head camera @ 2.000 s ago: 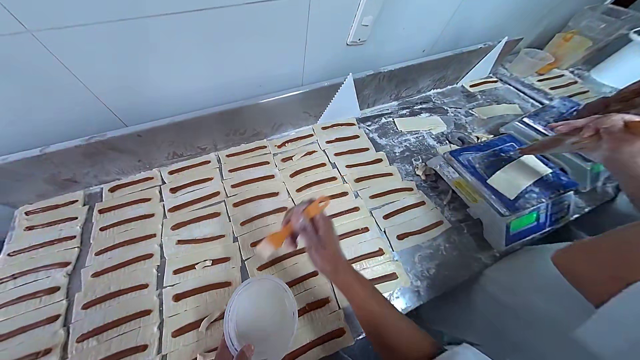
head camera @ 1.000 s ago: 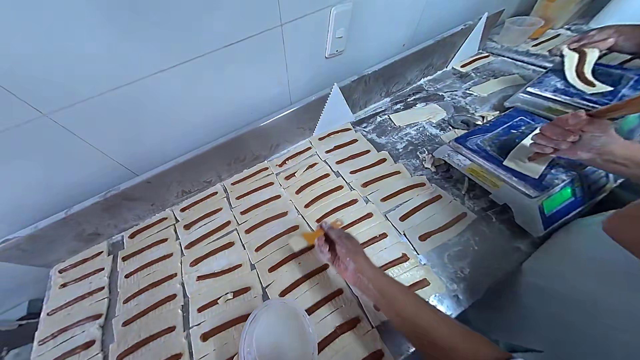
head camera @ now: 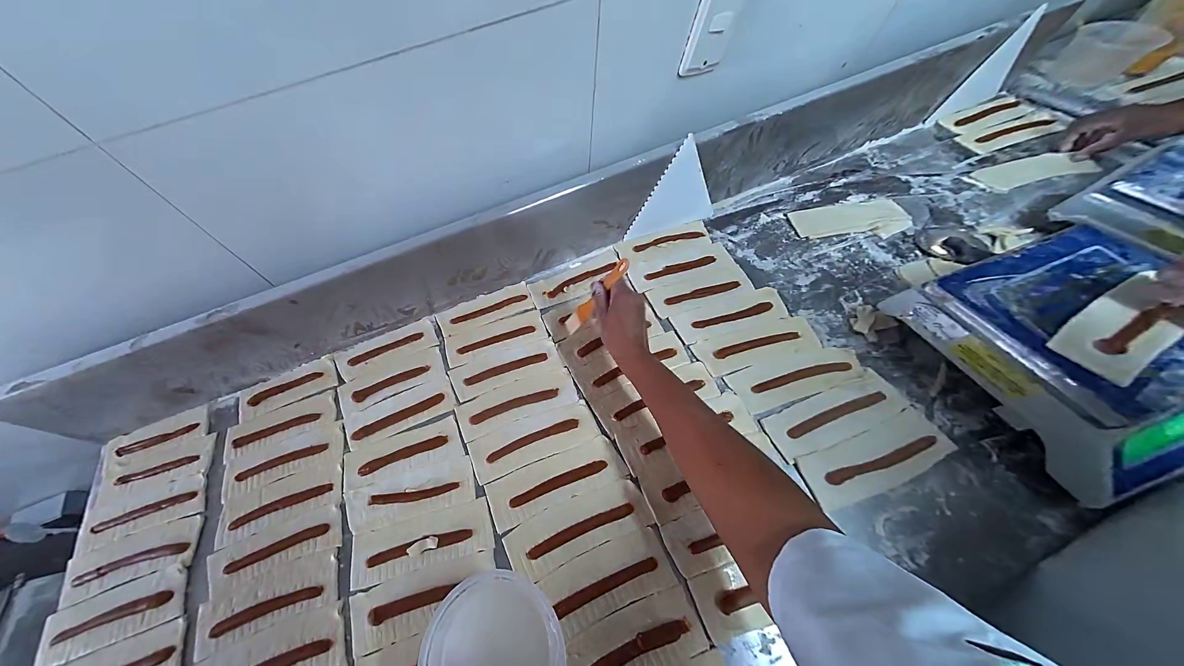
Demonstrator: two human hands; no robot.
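Observation:
My right hand (head camera: 622,319) grips a pastry brush (head camera: 597,298) with an orange handle; its pale bristles touch a dough strip high in a column near the wall. Rows of flat dough rectangles (head camera: 511,406), each bearing a line of brown filling, lie before me. At the bottom edge stands a round, whitish plastic container (head camera: 495,620), seen from above. My left hand does not show; whether it holds the container cannot be seen.
White toothed scrapers (head camera: 675,196) lean on the steel backsplash (head camera: 314,296). At right, a blue-topped scale (head camera: 1045,305) stands on the floury worktop, with dough pieces (head camera: 849,219) nearby. A co-worker's hand (head camera: 1110,129) touches dough; another holds a filled strip over the scale.
My right hand has moved with the brush up the dough columns toward the wall. My left hand, at the container's rim two seconds ago, is out of view. A co-worker's hand has reached toward the far dough.

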